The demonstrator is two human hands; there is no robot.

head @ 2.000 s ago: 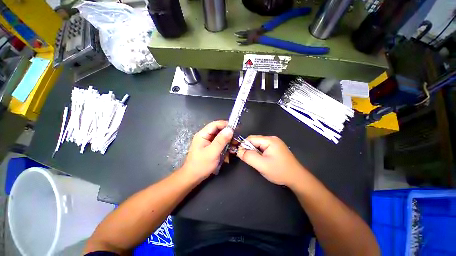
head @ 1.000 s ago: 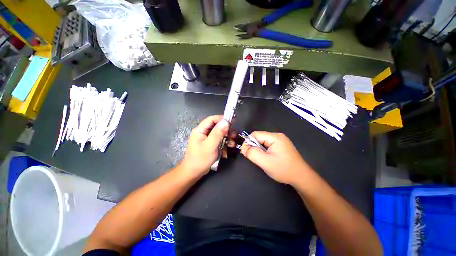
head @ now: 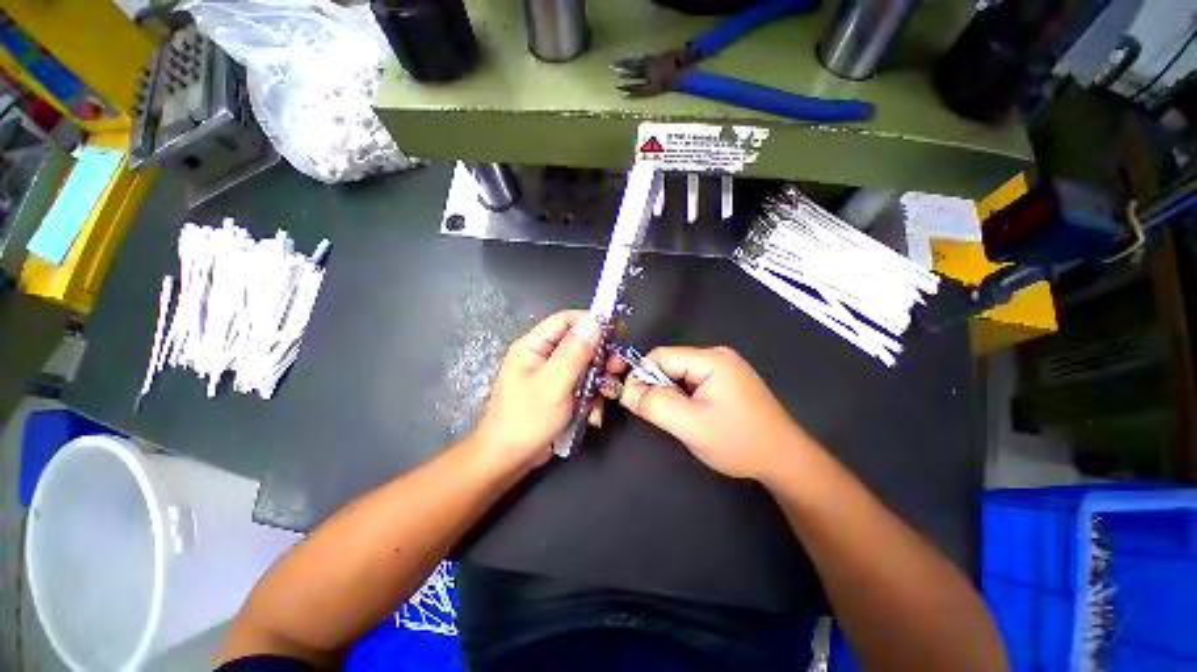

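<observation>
A narrow silver-grey loading bar is held upright and slightly tilted over the bench, its far end near the green press. Small dark pegs or parts show along its right edge. My left hand grips the bar near its lower end. My right hand pinches a few thin leads close to the bar's right edge; the fingertips partly hide whether a lead touches the bar. A fan of white leads with dark tips lies on the right. Moulded white leads lie piled on the left.
The green platen crosses the back, with blue-handled nippers on it. A holed steel plate lies below. A clear bag of small white parts is back left. A white tub is lower left; a blue crate lower right.
The bar has turned slightly in my left hand between frames. My right hand has shifted slightly, its leads now close to the bar.
</observation>
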